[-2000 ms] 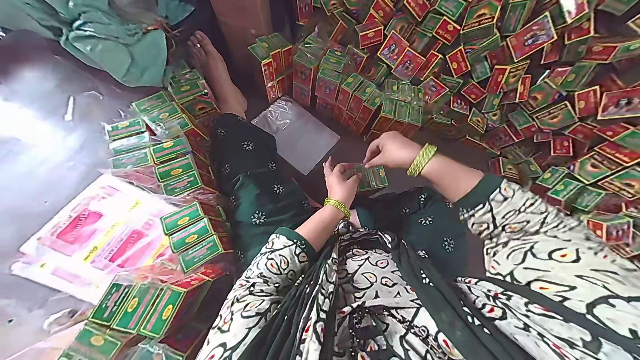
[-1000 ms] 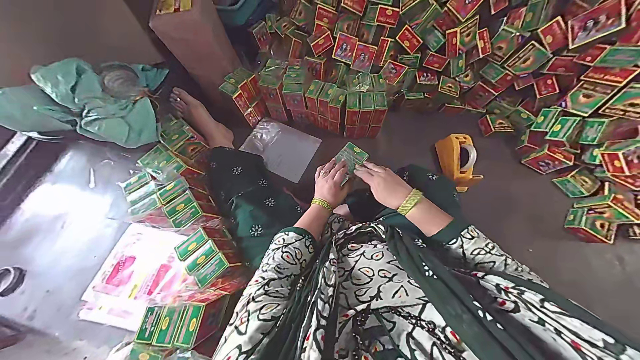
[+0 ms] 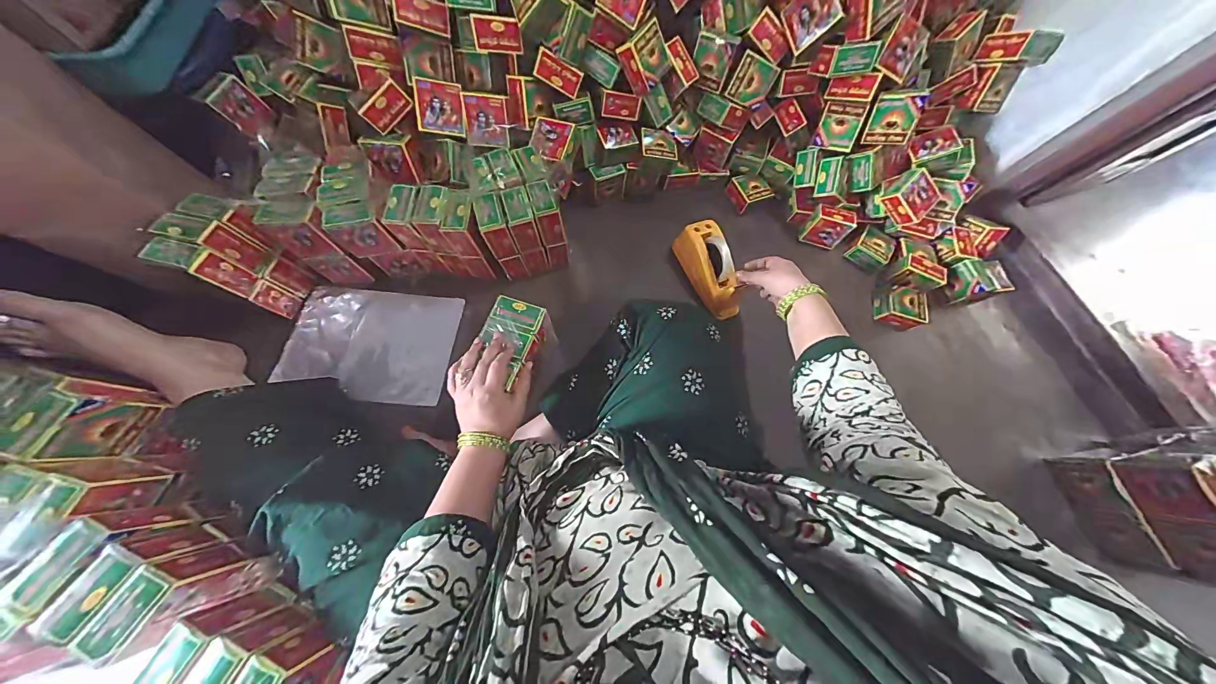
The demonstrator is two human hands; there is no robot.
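Observation:
My left hand [image 3: 486, 385] rests on a green and red carton bundle [image 3: 516, 326], which looks wrapped in clear film. Its fingers lie over the near end of the bundle, beside my lap. To the right, my right hand [image 3: 771, 275] reaches to a yellow tape dispenser [image 3: 705, 269] standing on the floor, fingertips pinched at its near right end, where the tape end seems to be. A roll of tape sits inside the dispenser. Whether a strip of tape is between the fingers is too small to tell.
A clear plastic sheet [image 3: 375, 342] lies left of the bundle. Rows of wrapped cartons [image 3: 475, 223] stand beyond it, and a heap of loose small boxes [image 3: 665, 85] spreads behind. More wrapped cartons [image 3: 104, 579] are stacked at lower left. A dark box [image 3: 1140, 503] sits at right.
My hands were together on a carton bundle; now they are apart, the left on a bundle and the right out at the tape dispenser. The view has swung right.

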